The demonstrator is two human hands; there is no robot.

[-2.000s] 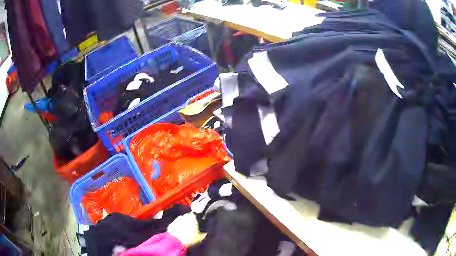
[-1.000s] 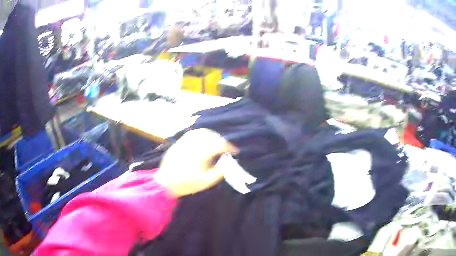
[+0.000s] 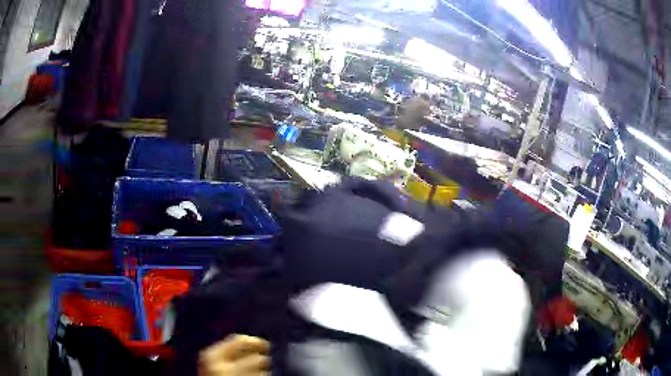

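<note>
A large dark garment bundle (image 3: 331, 242) fills the middle and lower part of the head view, close to the camera and blurred. White rounded pieces show on it, one big one (image 3: 478, 312) at the right and a flatter one (image 3: 353, 308) at the centre. A smaller white piece (image 3: 402, 228) lies near its top. My left hand (image 3: 235, 358) is blurred and cut off by the bottom edge, with fingers curled on the dark cloth. My right hand is not in view.
A blue crate (image 3: 191, 209) with dark and white pieces stands at the left. Smaller crates with red liners (image 3: 99, 312) stand before it. Dark garments (image 3: 184, 66) hang above. A sewing machine (image 3: 368, 154) is behind the bundle.
The view has swung up and left, showing the crates and ceiling lights. My left hand has moved down from the white strip to the bottom edge. The dark bundle and white pieces appear nearer.
</note>
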